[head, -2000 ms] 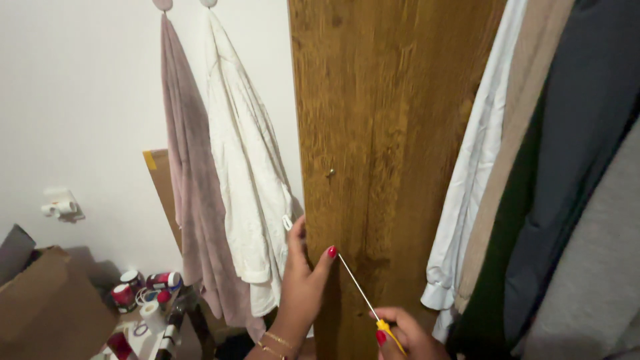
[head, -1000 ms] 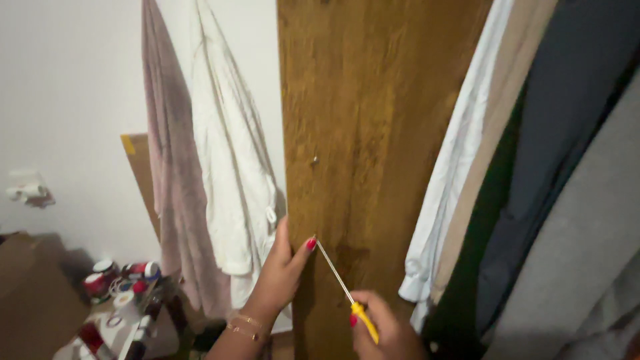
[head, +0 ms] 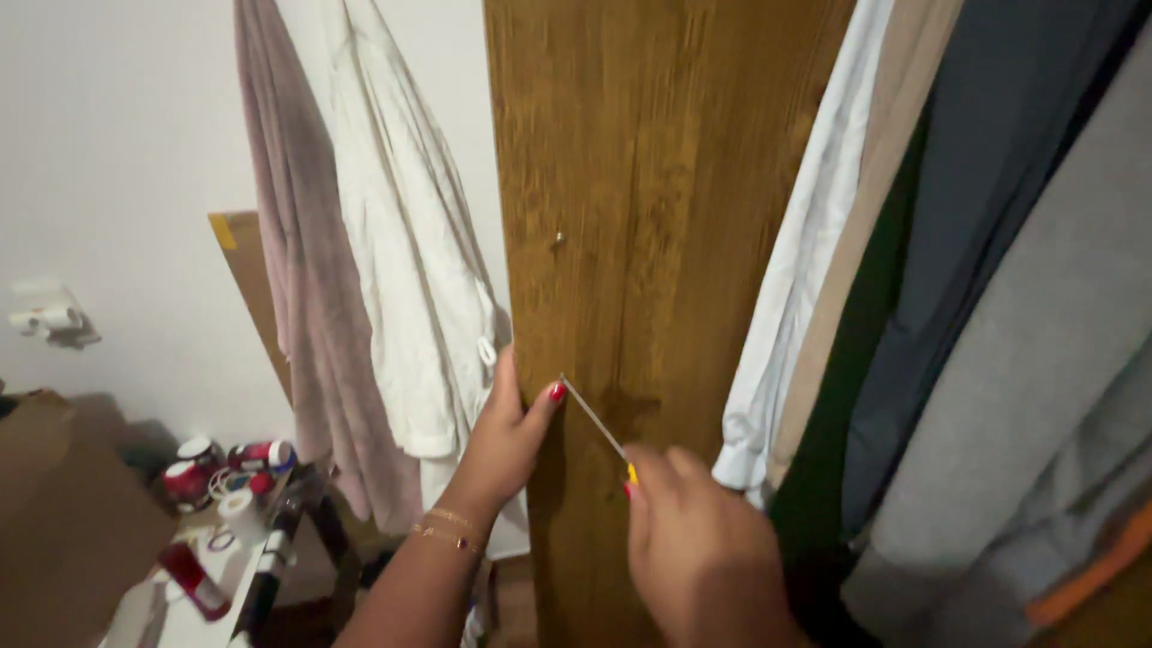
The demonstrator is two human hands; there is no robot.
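Note:
A tall wooden panel (head: pixel 630 180) with brown grain stands in front of me. My right hand (head: pixel 697 540) is closed around the yellow handle of a screwdriver (head: pixel 594 418), whose thin metal shaft points up and left. The shaft's tip meets the panel close to its left edge, beside the red-nailed thumb of my left hand (head: pixel 508 432). That hand grips the panel's edge, fingers going behind it, thumb on the face. Whether a screw sits under the tip is too small to tell. Higher up, a small metal screw or pin (head: pixel 560 238) sticks out of the panel.
A pink robe (head: pixel 315 270) and a white robe (head: pixel 396 243) hang left of the panel. Clothes, among them a grey garment (head: pixel 1008 360), hang at the right. Lower left are a cardboard box (head: pixel 72 531) and a small white table (head: pixel 216 576) bearing jars and a tape roll.
My right hand has turned around the screwdriver and now covers most of its yellow handle. My left hand keeps its hold on the panel's edge.

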